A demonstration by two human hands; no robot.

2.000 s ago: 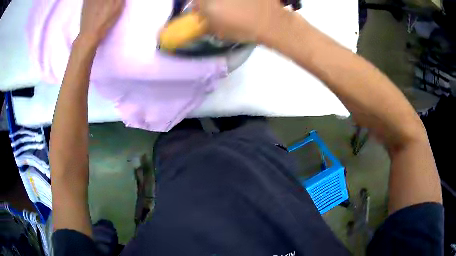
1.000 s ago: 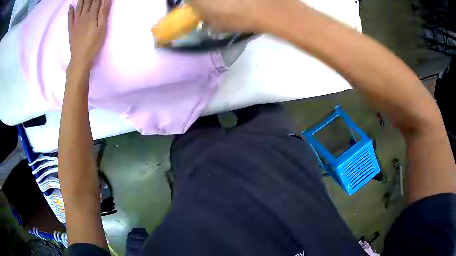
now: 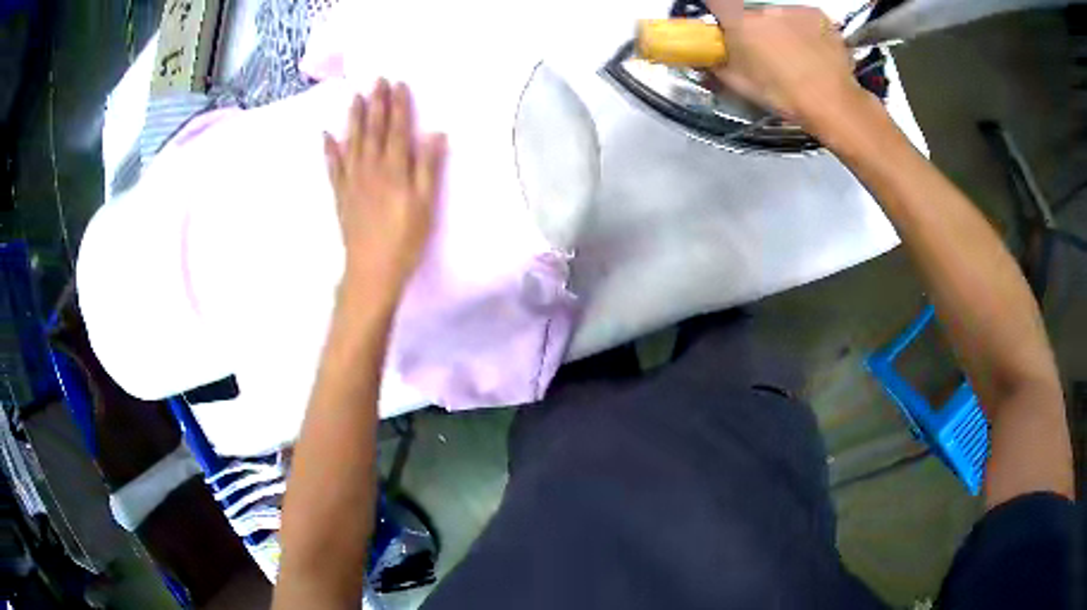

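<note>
A pink garment (image 3: pixel 489 340) lies over the white padded pressing board (image 3: pixel 131 298). Much of it looks nearly white under the light, and its lower edge hangs over the near side. My left hand (image 3: pixel 384 179) lies flat on the garment with fingers spread, holding nothing. My right hand (image 3: pixel 781 60) grips the steam iron (image 3: pixel 727 119), near its yellow-brown handle. The iron is at the right of the board, apart from the garment. A grey-white oval patch (image 3: pixel 558 155) shows at the garment's opening.
Crumpled striped and checked cloth (image 3: pixel 274 54) and a tan bar with dark marks (image 3: pixel 187 48) lie at the far left. A whitish hose (image 3: pixel 966 14) runs right from the iron. A blue stool or basket (image 3: pixel 942 411) stands on the floor at right. White hangers (image 3: pixel 248 495) show below left.
The iron in my right hand has moved right, off the garment. My left hand lies nearer the middle of the garment. The view has shifted, showing more of the board's rounded left end.
</note>
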